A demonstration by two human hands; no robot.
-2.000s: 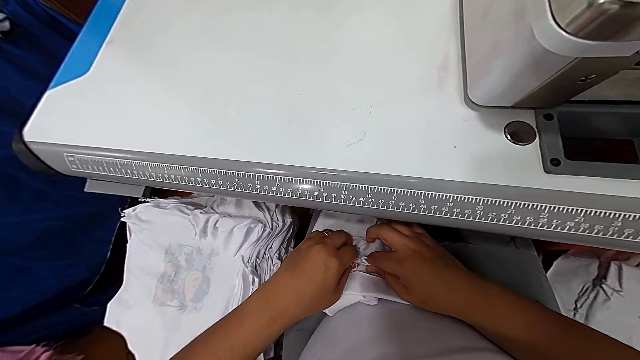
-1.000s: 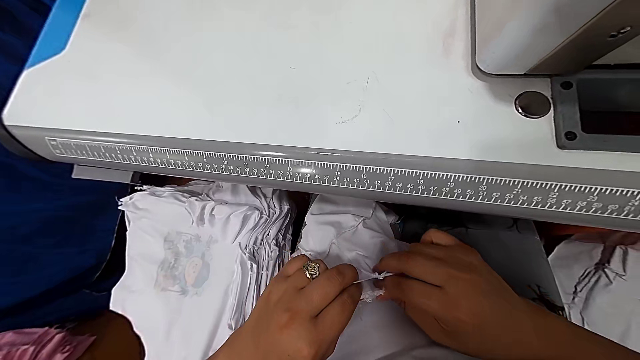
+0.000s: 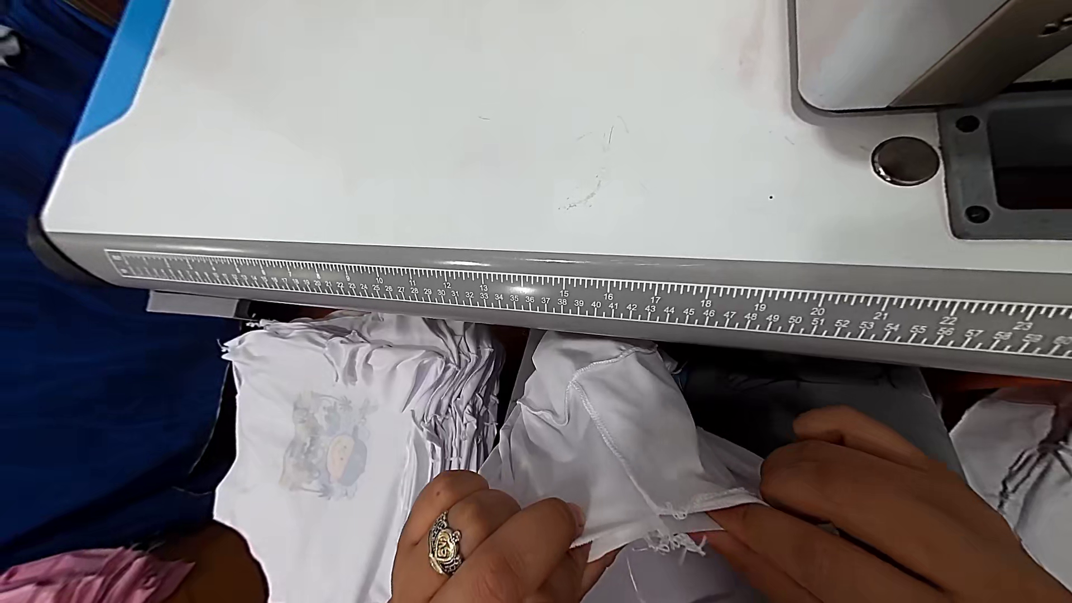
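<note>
A white fabric garment piece (image 3: 620, 419) with overlocked seams lies below the front edge of the sewing machine table (image 3: 469, 151). My left hand (image 3: 494, 544), with a ring on one finger, pinches its lower edge. At the same edge, farther right, my right hand (image 3: 863, 502) pinches the fabric between thumb and fingers. Loose thread ends hang from the seam between the two hands. To the left of my left hand is a stack of white fabric pieces (image 3: 318, 452), the top one bearing a faint printed cartoon figure.
A measuring scale (image 3: 536, 293) runs along the table's front edge. The sewing machine body (image 3: 888, 50) and a round metal knob (image 3: 905, 161) are at upper right. More white fabric (image 3: 1017, 469) lies at far right, blue cloth (image 3: 92, 360) at far left, pink fabric (image 3: 100, 576) at lower left.
Both hands have moved down from near the table edge, farther apart than before, and the garment piece is now spread between them, showing its seams. The view has moved closer.
</note>
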